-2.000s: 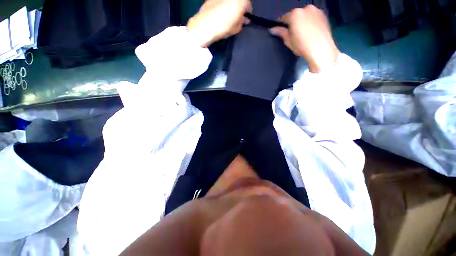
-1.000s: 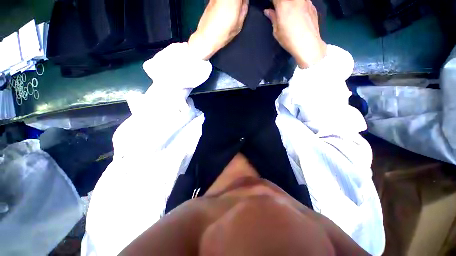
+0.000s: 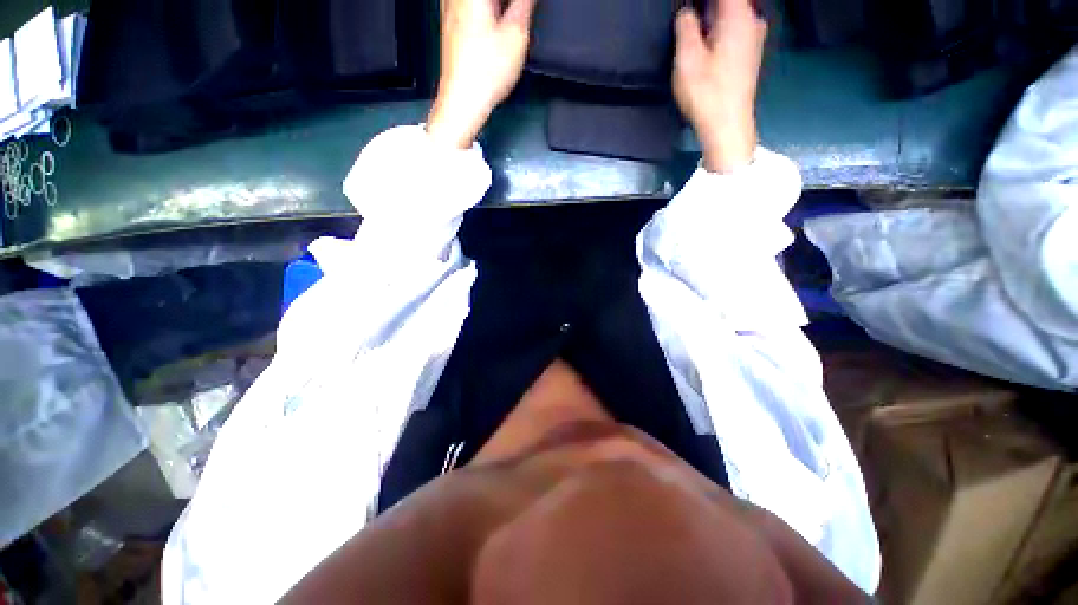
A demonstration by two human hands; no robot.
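Note:
A black blank lies on the green bench between my hands, its near edge curved and its far part cut off by the top of the picture. A narrower black flap shows flat just below it, towards the bench's front edge. My left hand is at the blank's left side, thumb and fingers around its edge. My right hand is at its right side, with the thumb along the edge. The fingertips of both hands are partly cut off by the top edge.
Black part-formed pieces lie at the left. White cards and metal rings are at the far left. Dark pieces lie at the right. Neighbours' pale sleeves and clothing show at both sides. A brown carton is at lower right.
The blank hung towards the bench edge with a corner pointing at me; now it lies farther back with a curved near edge. My hands have moved apart to its two sides.

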